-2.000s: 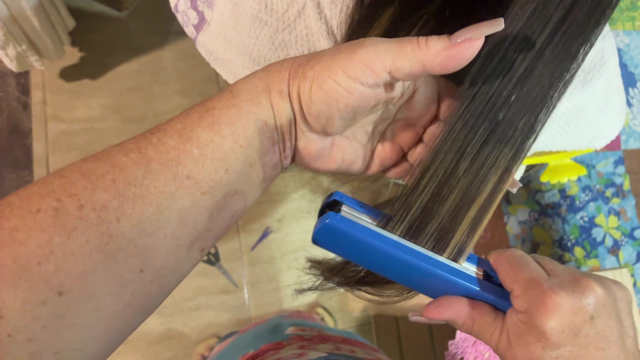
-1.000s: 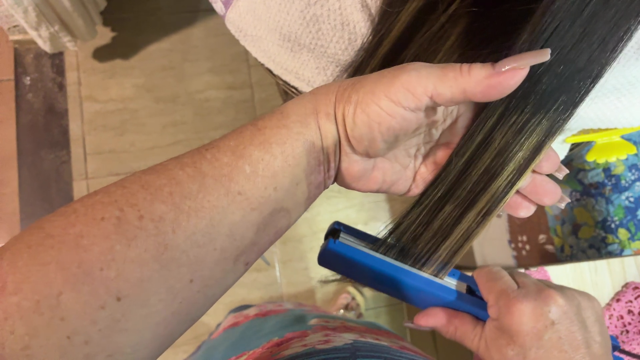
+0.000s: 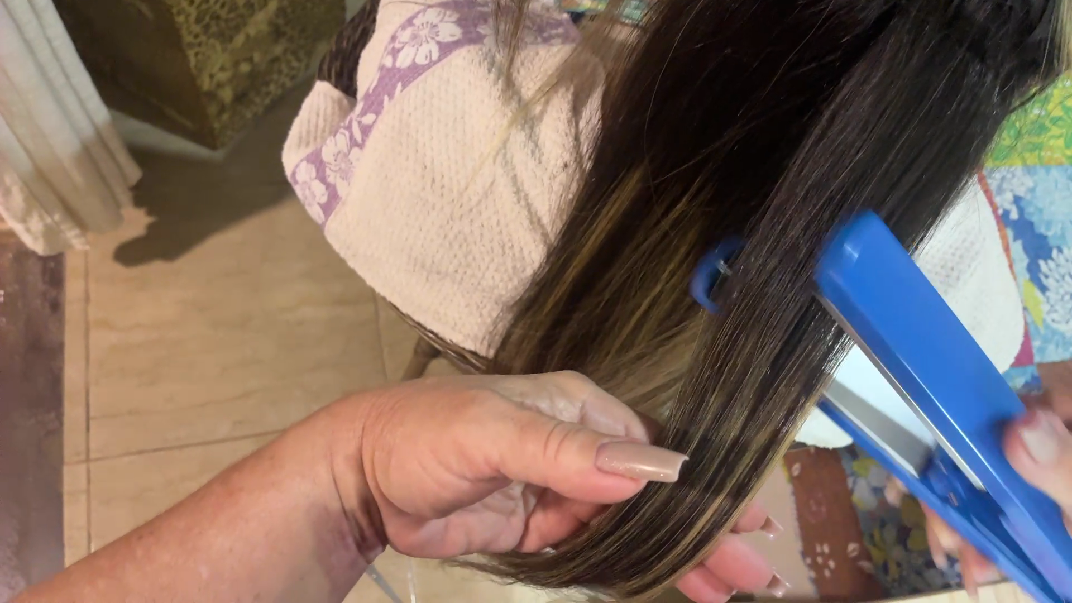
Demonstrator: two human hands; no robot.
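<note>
A lock of long dark hair with blonde streaks lies across the fingers of my left hand, near its ends. The thumb rests at the near side of the lock, and the fingertips show beyond it. At the right, my right hand, partly cut off by the frame, holds a blue hair straightener. Its plates stand apart, one arm in front of the lock and the other behind it, above my left hand. More loose hair hangs beside the lock, over a towel.
The white towel with a purple floral band covers the seated person's back. A white curtain and a dark gold patterned block stand upper left. Tile floor lies below. Colourful patchwork cloth is at the right.
The straightener has moved from near the hair ends up the lock, and its plates have parted. My left hand now supports the lock lower, near its ends. The view has shifted.
</note>
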